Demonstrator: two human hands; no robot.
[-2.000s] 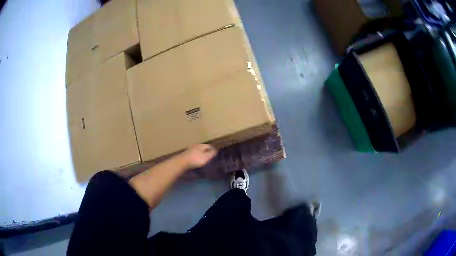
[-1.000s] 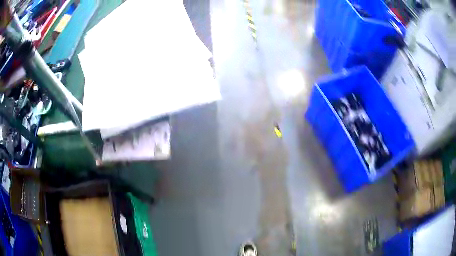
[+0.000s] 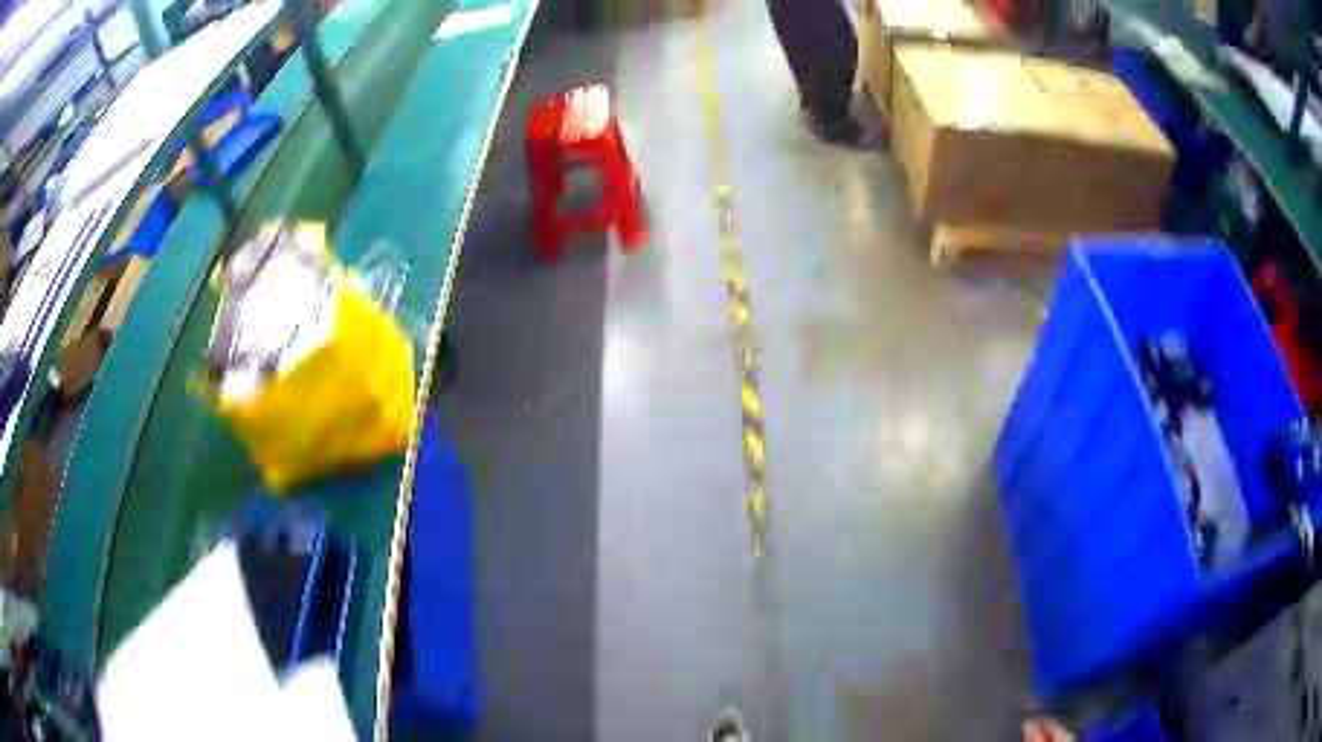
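My left hand is out of the picture. A small skin-coloured patch at the bottom edge, right of centre, may be part of my right hand (image 3: pixel 1047 731); it is cut off and blurred, so its grip cannot be told. The tip of my shoe (image 3: pixel 729 726) shows at the bottom. Nearest on the right is a tall blue crate (image 3: pixel 1080 478) with dark and pale items inside. Nearest on the left is the green-blue bench (image 3: pixel 438 160), with a yellow bin (image 3: pixel 348 389) and white sheets (image 3: pixel 196 652).
A red stool (image 3: pixel 583 167) stands beside the bench. Yellow-black floor tape (image 3: pixel 744 341) runs up the aisle. A large brown carton (image 3: pixel 1037 167) rests on a low pallet at back right. A person's dark-clad leg (image 3: pixel 819 65) is beside it. A blue bin (image 3: pixel 438 580) stands by the bench.
The view has moved away from the stacked cartons and along the aisle. My left arm, seen at the cartons two seconds ago, is gone from view. The stool and the other person now show.
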